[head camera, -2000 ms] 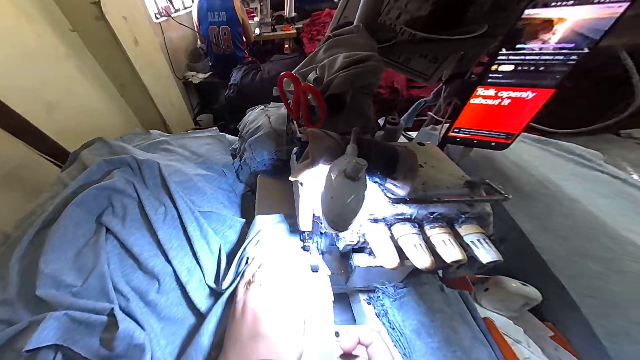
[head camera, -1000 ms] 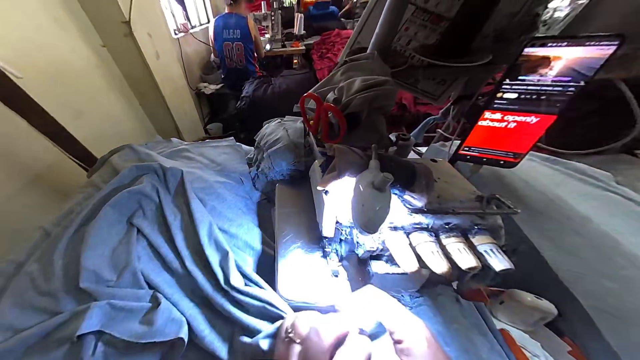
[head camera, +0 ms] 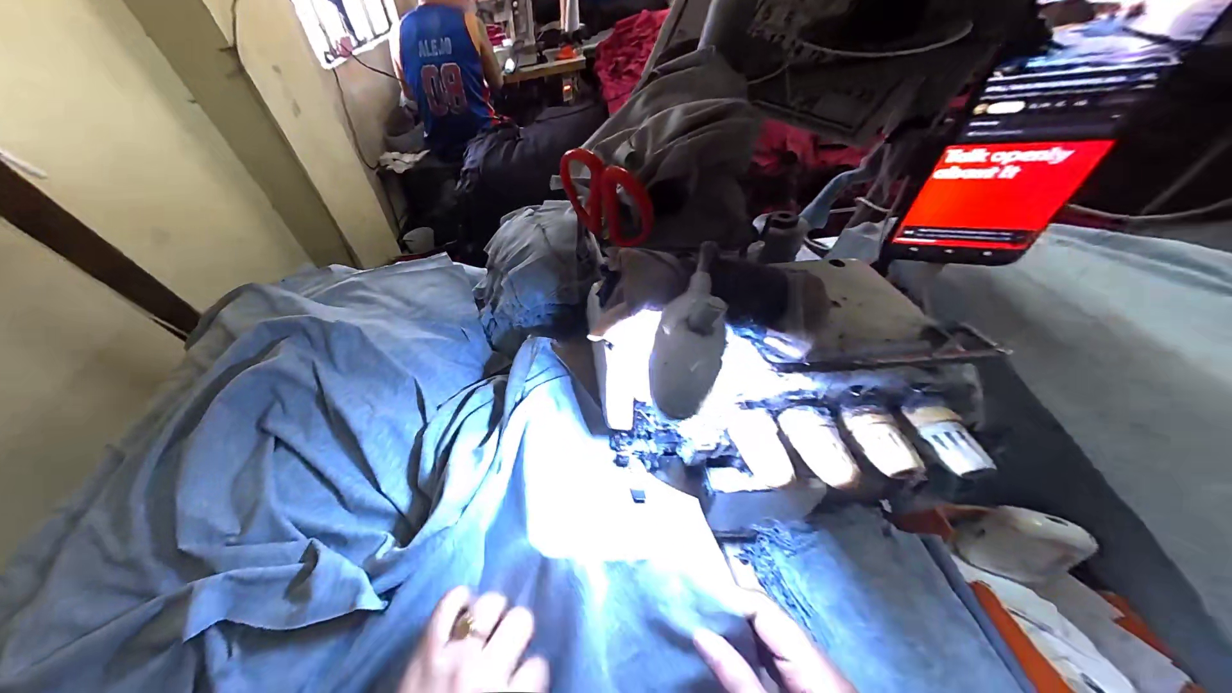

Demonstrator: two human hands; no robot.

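Observation:
Blue-grey knit fabric [head camera: 597, 597] lies under the presser foot [head camera: 637, 481] of an overlock sewing machine [head camera: 857, 308], where a lamp lights it almost white. My left hand [head camera: 476, 645] rests on the fabric at the bottom centre, a ring on one finger and the fingers curled; whether it pinches the cloth is unclear. My right hand [head camera: 770, 645] holds the fabric's right edge between thumb and fingers, below the foot. Cream tension knobs [head camera: 881, 443] line the machine's front. Red-handled scissors [head camera: 606, 197] stand behind the machine head.
A large heap of the same fabric [head camera: 318, 404] covers the left side. A lit phone [head camera: 1011, 154] is mounted at the upper right. A pale computer mouse-like object [head camera: 1025, 542] lies at the lower right. A person in a blue jersey [head camera: 446, 77] is in the background.
My hands, close together just below the foot one second ago, are now apart and lower. The fabric is now spread under the lamp, across the machine's plate.

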